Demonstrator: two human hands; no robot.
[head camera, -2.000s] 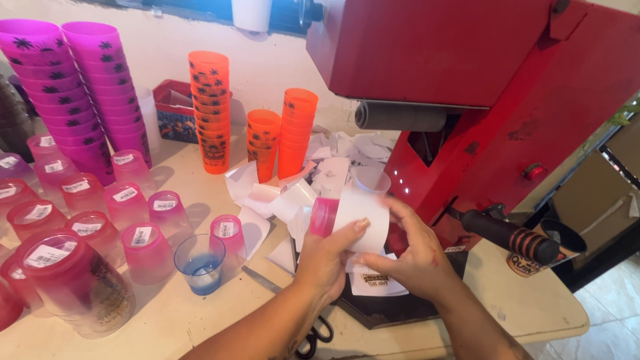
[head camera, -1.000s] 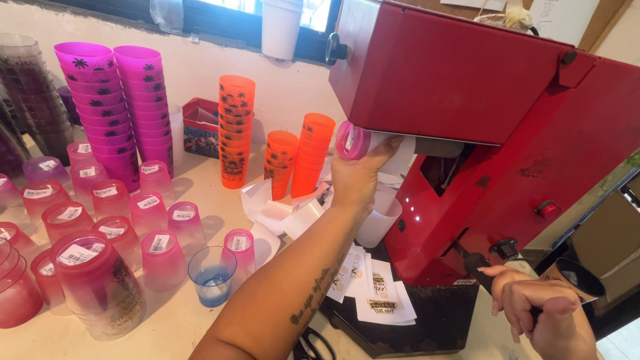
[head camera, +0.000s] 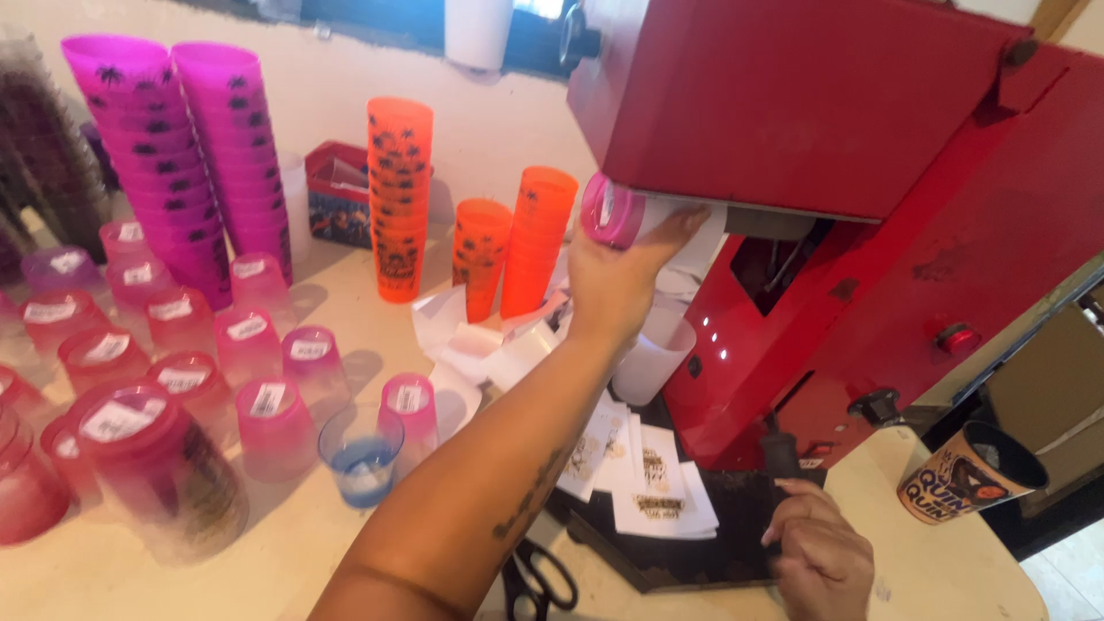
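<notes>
My left hand (head camera: 617, 280) grips a pink plastic cup (head camera: 611, 211) wrapped in white paper (head camera: 668, 224), held sideways just under the head of a red heat press machine (head camera: 776, 112). The cup's labelled base faces left, and its far end is hidden by my hand and the machine. My right hand (head camera: 819, 543) is closed around the lower end of a black lever handle (head camera: 779, 448) at the machine's front right. Printed paper sheets (head camera: 662, 500) lie on the machine's black base below, beside a frosted white cup (head camera: 654, 355).
Upturned pink cups (head camera: 247, 341) with labels fill the table's left side. Behind stand stacked magenta cups (head camera: 237, 155) and orange cups (head camera: 399, 198). A blue-tinted cup (head camera: 362, 457), black scissors (head camera: 539, 582), paper scraps (head camera: 517, 354) and a printed cup (head camera: 957, 483) are nearby.
The left hand has raised the wrapped cup from over the base to beneath the press head. The right hand has let go of the wrapped cup and moved to the lever, which now points more downward.
</notes>
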